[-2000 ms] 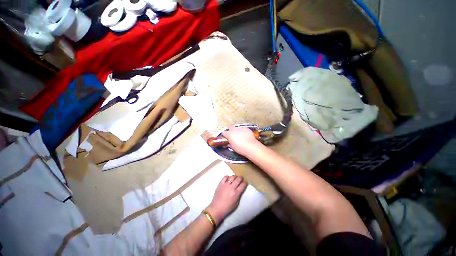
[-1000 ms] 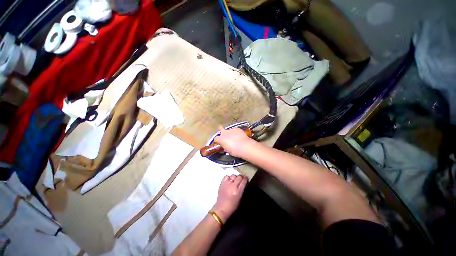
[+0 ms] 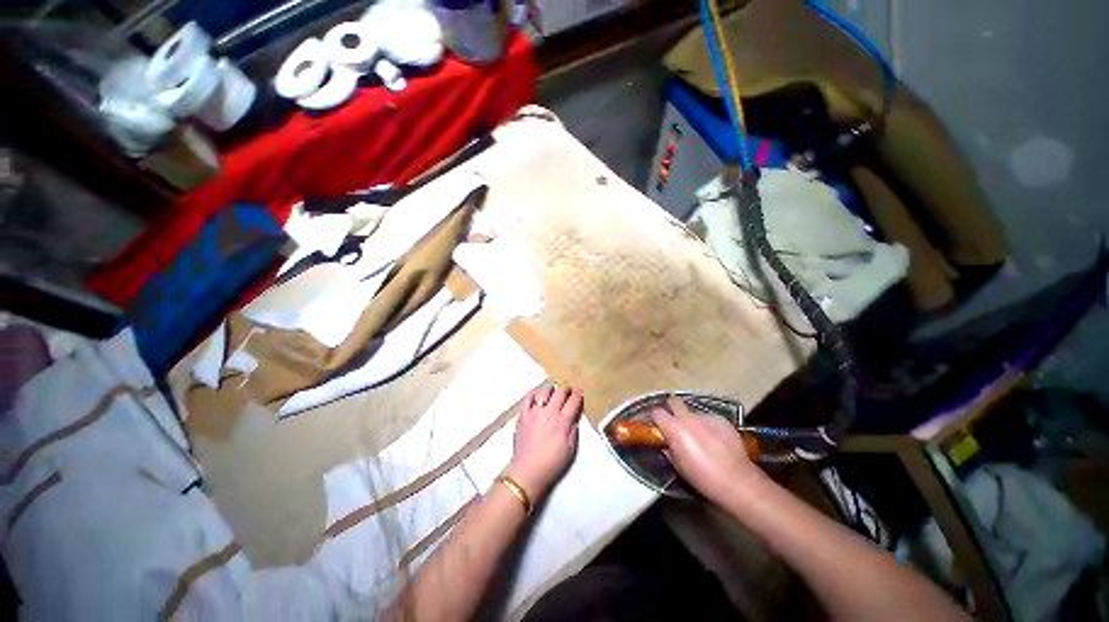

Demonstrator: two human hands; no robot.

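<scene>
A white garment panel (image 3: 426,452) with tan seam strips lies flat in front of me. My left hand (image 3: 547,428), with a gold bangle at the wrist, rests on the panel's upper part, fingers close together and pointing away from me. My right hand (image 3: 702,445) grips the orange-brown wooden handle of the steam iron (image 3: 618,459). The iron is at the pad's front right edge, just right of the panel, its pale-rimmed plate partly hidden by my hand.
A crumpled tan-and-white heap (image 3: 377,298) lies on the beige pad (image 3: 632,267). Flat white panels (image 3: 91,486) lie at left. The dark hose (image 3: 791,280) curves right of the pad, past a pale cloth bundle (image 3: 839,243). Red cloth (image 3: 353,152) holds white rolls (image 3: 326,75).
The iron and my right hand have moved right, off the panel's upper part. My left hand has moved up the panel. The hose now hangs further right. The camera view has shifted.
</scene>
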